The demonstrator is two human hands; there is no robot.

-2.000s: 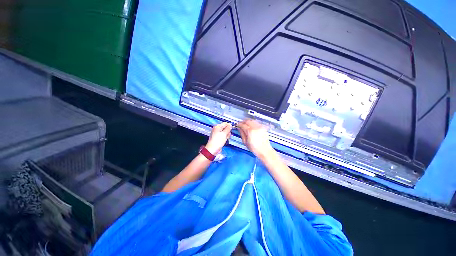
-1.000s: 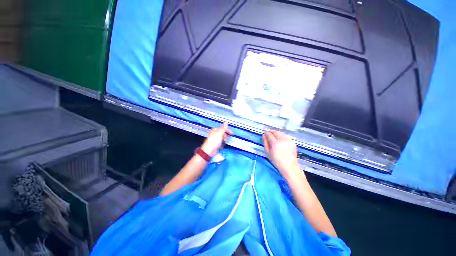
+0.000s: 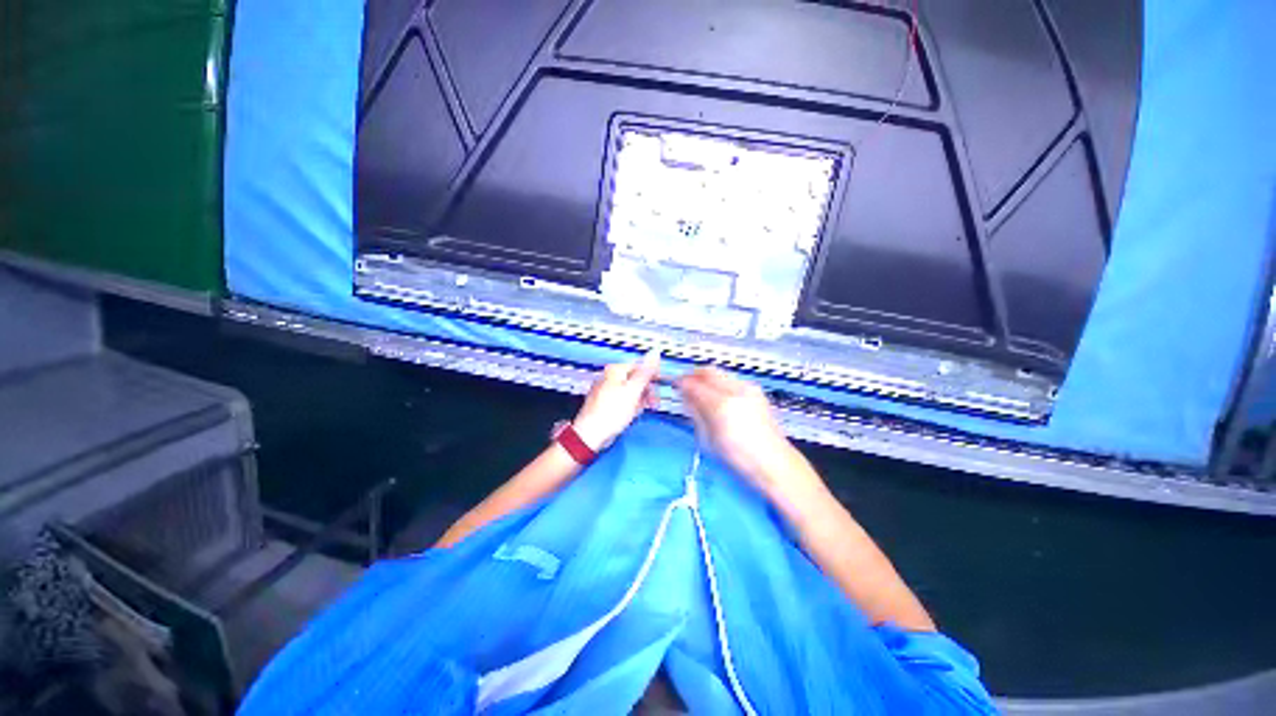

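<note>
A large black LCD panel (image 3: 532,182) with raised ribs lies on a blue padded carrier (image 3: 290,182). A bright metal mounting plate (image 3: 717,224) sits mid-panel near its near edge. A silvery edge strip (image 3: 840,367) runs along that edge. My left hand (image 3: 616,397), with a red band on the wrist, is at the near edge, fingers bent and close together. My right hand (image 3: 731,414) is just right of it, fingertips curled in and nearly meeting the left ones. Whether either hand holds something small cannot be told.
A metal rail (image 3: 980,459) runs along the carrier's near side, in front of my body. A green surface (image 3: 112,140) is at the upper left. A grey box-like unit (image 3: 126,406) stands at the left, with a dark green board (image 3: 161,602) and a thin bar below it.
The view has shifted, so the panel now appears more level and further left. My hands were together, then apart along the near edge, and are now close together again.
</note>
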